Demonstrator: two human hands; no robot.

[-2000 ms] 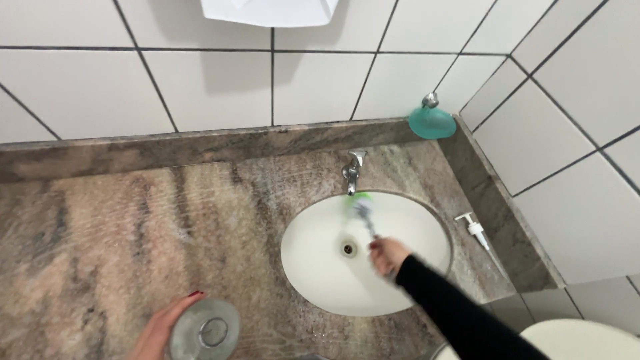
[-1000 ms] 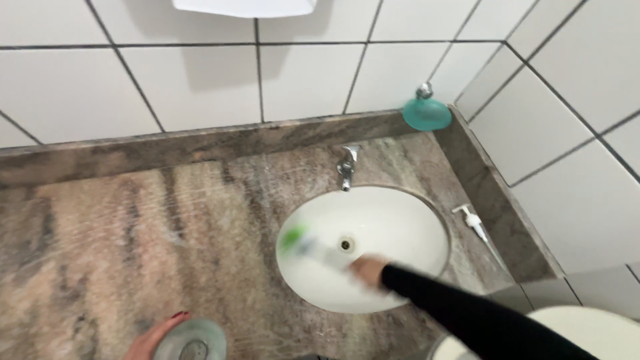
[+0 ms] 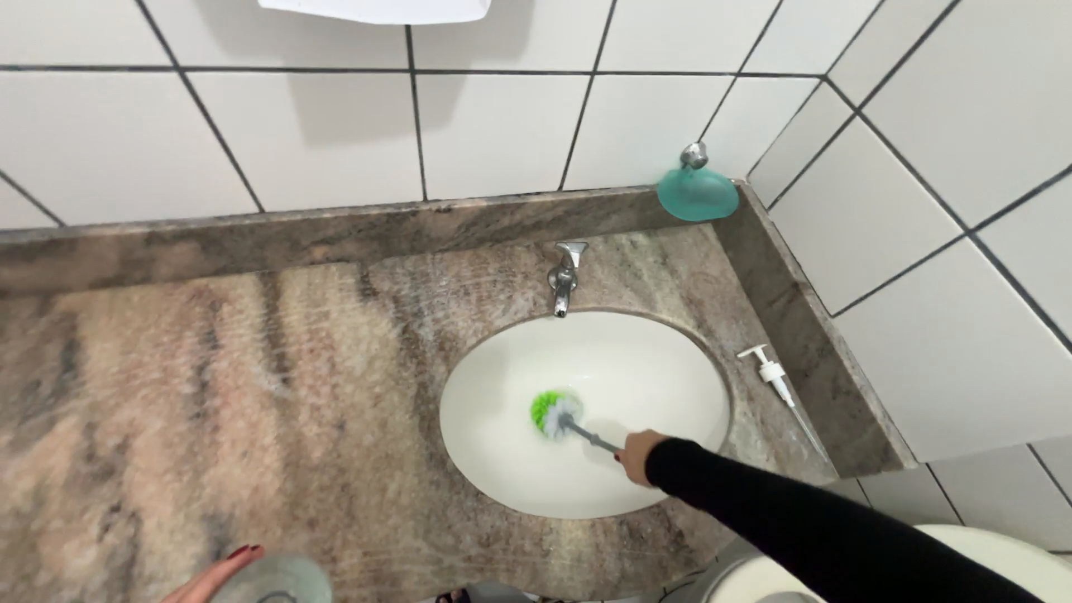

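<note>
My right hand (image 3: 640,457), in a black sleeve, grips the grey handle of a round brush (image 3: 554,414) with green and white bristles. The brush head rests inside the white oval sink basin (image 3: 653,385), over the area of the drain, which is hidden. Behind the basin stands a chrome faucet (image 3: 564,280). At the bottom left, my left hand (image 3: 213,576) is beside a clear, round container (image 3: 280,579), with fingers along its left side; the lower part of both is cut off by the frame.
A white pump dispenser top (image 3: 775,377) lies on the stone countertop (image 3: 251,419) right of the basin. A teal soap dish (image 3: 698,194) hangs in the back corner. A white fixture (image 3: 377,8) juts from the tiled wall. A pale toilet (image 3: 997,561) is at the lower right.
The brush has moved from the left side of the basin to its middle, over the drain, which showed before. My left hand stays by the container at the lower left.
</note>
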